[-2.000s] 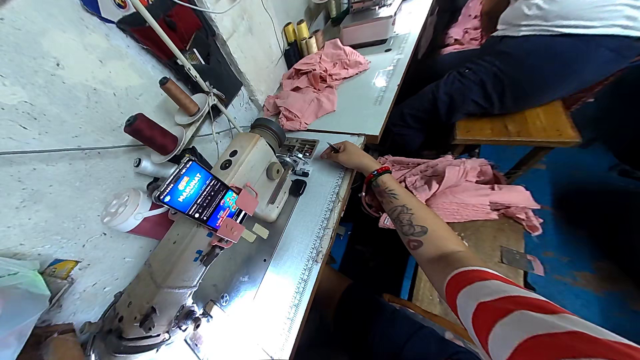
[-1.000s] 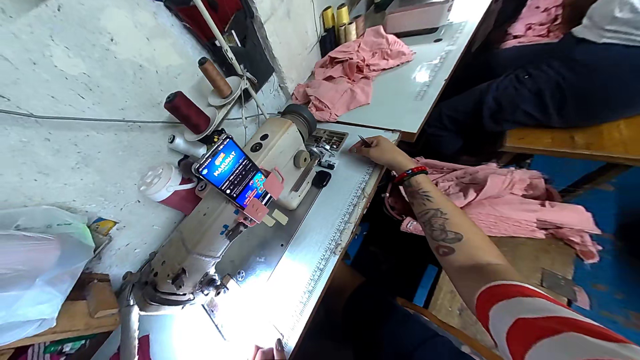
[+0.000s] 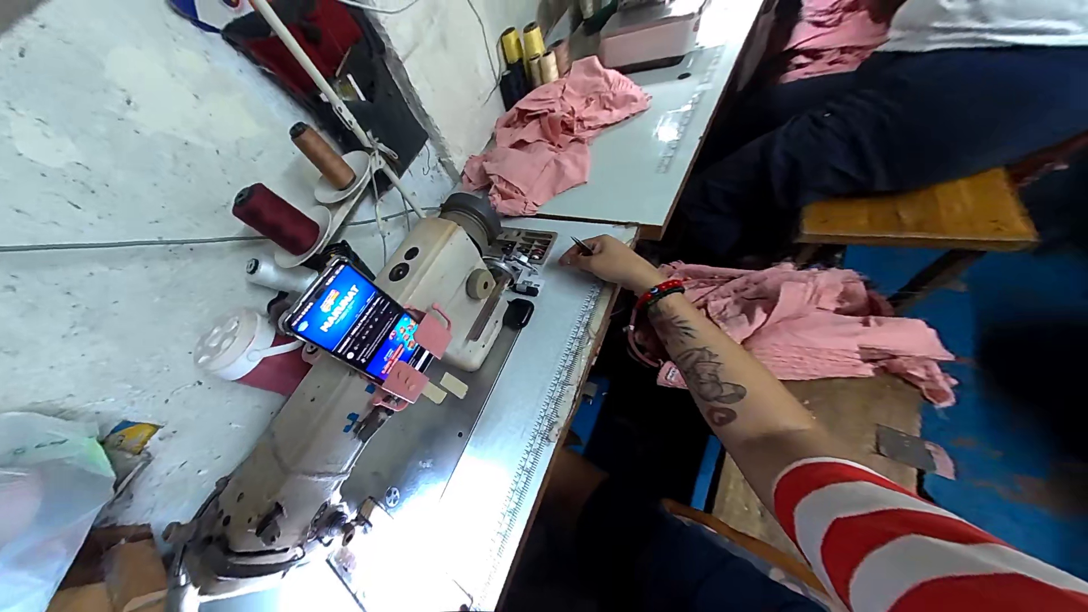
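My right hand point(image 3: 605, 260) is over the far end of the sewing table point(image 3: 531, 382), its fingers closed on a small dark, thin tool point(image 3: 581, 246) whose kind I cannot tell. Left of that hand lies a parts tray point(image 3: 534, 244) beside the handwheel end of a cream industrial sewing machine point(image 3: 297, 450). A phone point(image 3: 357, 323) with a lit screen sits in a pink holder on the machine. Pink fabric point(image 3: 790, 319) is heaped beyond my right wrist, on a wooden bench. My left hand is out of view.
Thread cones point(image 3: 276, 219) stand on a rack by the wall. More pink cloth point(image 3: 561, 127) lies on the adjoining table point(image 3: 654, 153). A seated person point(image 3: 892, 127) is at the upper right, on a wooden stool point(image 3: 918, 212). A plastic bag point(image 3: 51, 493) hangs at the lower left.
Fingers of my left hand, seen at the bottom edge one second ago, have left the view. My right hand stays near the parts tray with the small tool.
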